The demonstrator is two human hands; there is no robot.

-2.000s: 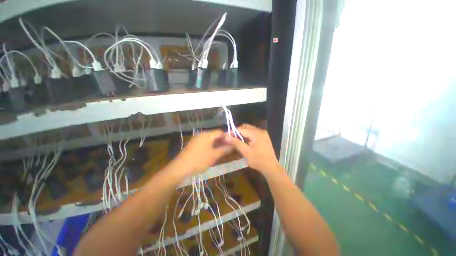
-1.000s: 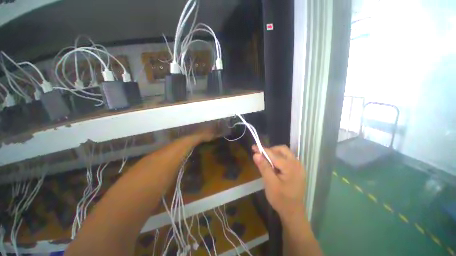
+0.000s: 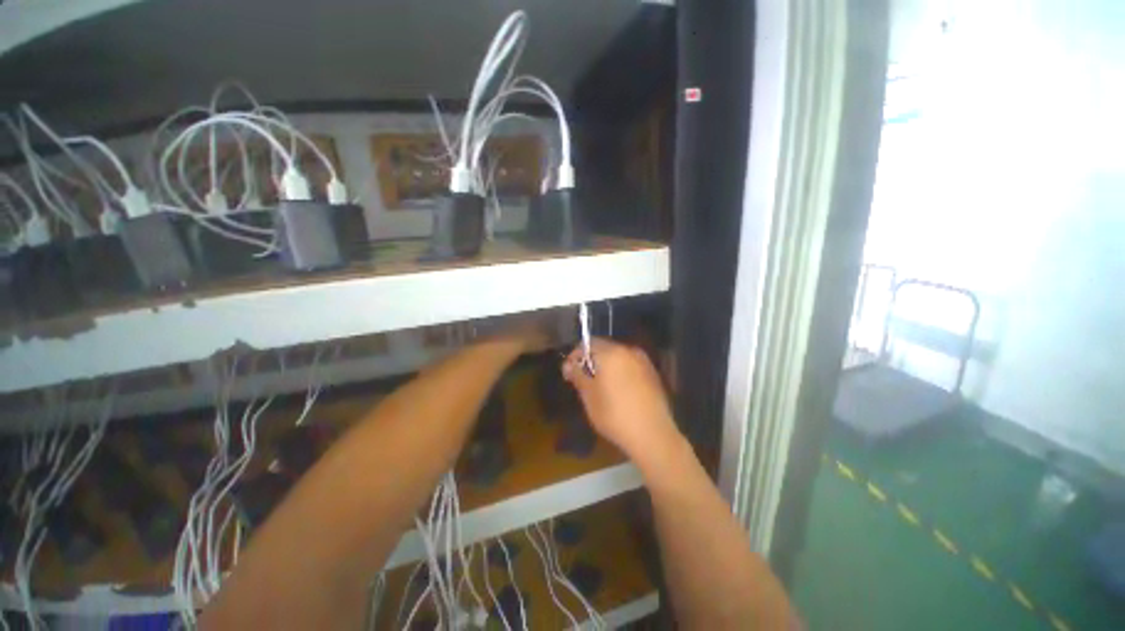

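My right hand (image 3: 617, 388) holds a small bunch of white cables (image 3: 585, 328) that hangs just under the white shelf edge (image 3: 481, 287), near the rack's right end. My left hand (image 3: 533, 339) reaches under the same shelf edge, left of my right hand; its fingers are blurred and mostly hidden, so its grip cannot be told. Black adapters (image 3: 309, 234) stand on the shelf above with white plugs (image 3: 294, 185) in their tops. More dark adapters (image 3: 574, 431) lie on the orange-brown board (image 3: 524, 431) below.
More white cables (image 3: 210, 530) hang over the lower shelf edge (image 3: 543, 508). A dark end wall (image 3: 709, 247) and pale door frame (image 3: 790, 284) stand at the right. Beyond are a trolley (image 3: 894, 401) and green floor with a yellow line (image 3: 919, 524). A blue tray (image 3: 142, 620) shows at bottom left.
My right hand first pulled the cables down and right, away from my left hand, then came back up and left towards the shelf edge. My left hand moved deeper under the shelf.
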